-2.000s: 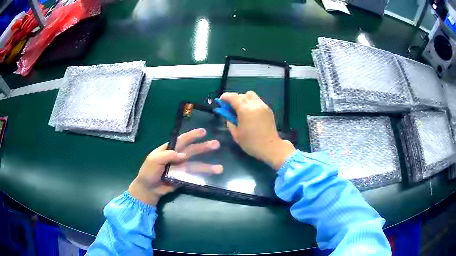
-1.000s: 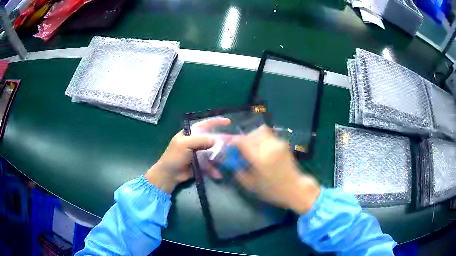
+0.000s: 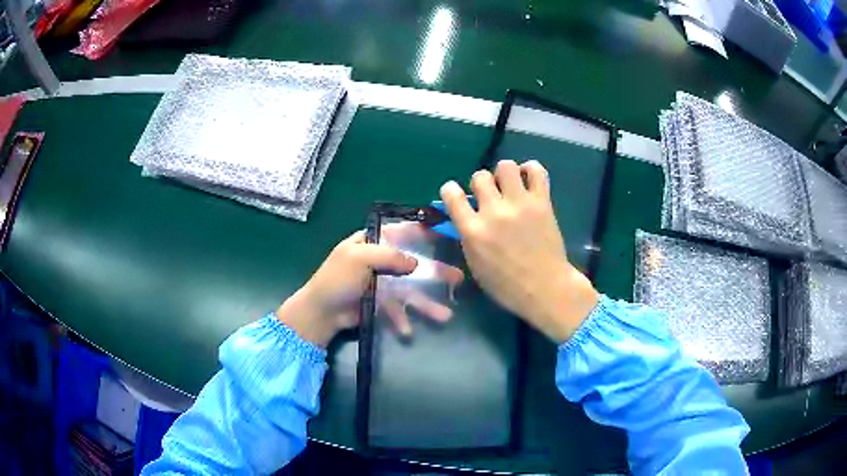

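Observation:
A clear touch panel (image 3: 444,390) with a black border is held over the green bench. My left hand (image 3: 348,284) grips its left edge, thumb on top, fingers showing through the glass from below. My right hand (image 3: 515,242) holds small blue-handled cutters (image 3: 450,219), their dark tip at the panel's top edge near the upper left corner. A second black-bordered panel (image 3: 557,177) lies on the bench behind, partly hidden by my right hand.
A stack of bubble bags (image 3: 241,125) lies at the left. Bagged panels (image 3: 738,177) are stacked at the right, with another bagged one (image 3: 703,307) in front. Red plastic (image 3: 111,23) lies far left, papers and a box (image 3: 743,28) far right.
The held panel has turned so its long side points towards me. My right hand and the cutters have moved from over the glass to its top edge. The view has shifted left.

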